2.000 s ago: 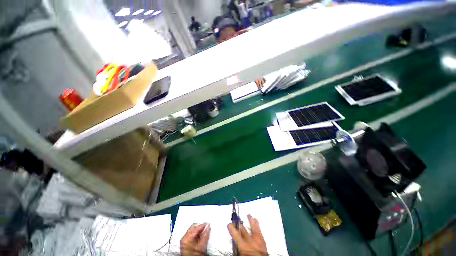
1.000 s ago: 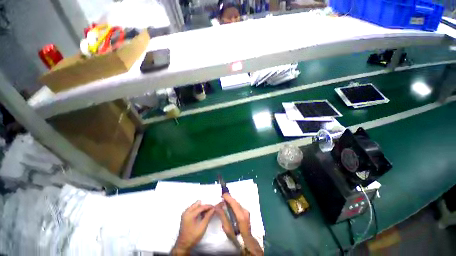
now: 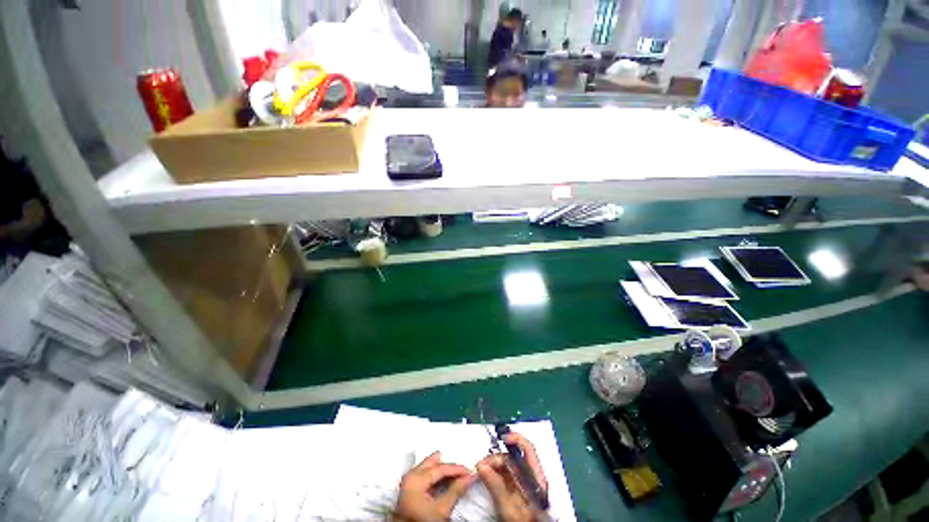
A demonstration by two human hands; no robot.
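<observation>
White panels [image 3: 382, 440] lie back side up on the green bench at the bottom. My right hand [image 3: 517, 479] holds the black soldering iron [image 3: 525, 471], its tip pointing up and away over the panels. My left hand [image 3: 436, 487] is beside it with thumb and forefinger pinched together, close to the right fingers. Thin pale wires show near and below my left hand. What the left fingertips pinch is too small to make out. Both wrists are near the lower picture edge.
A stack of panels with cords [image 3: 92, 449] is at left. A black iron stand with yellow sponge [image 3: 623, 456], clear round container [image 3: 617, 378], soldering station [image 3: 703, 438] and fan [image 3: 766, 393] are at right. Panels [image 3: 693, 291] lie on the green conveyor [image 3: 428, 311]. A white shelf [image 3: 570, 153] spans above.
The view has tilted up, showing more of the shelf and room. Both hands remain over the white panels, close together, with the iron still in my right hand.
</observation>
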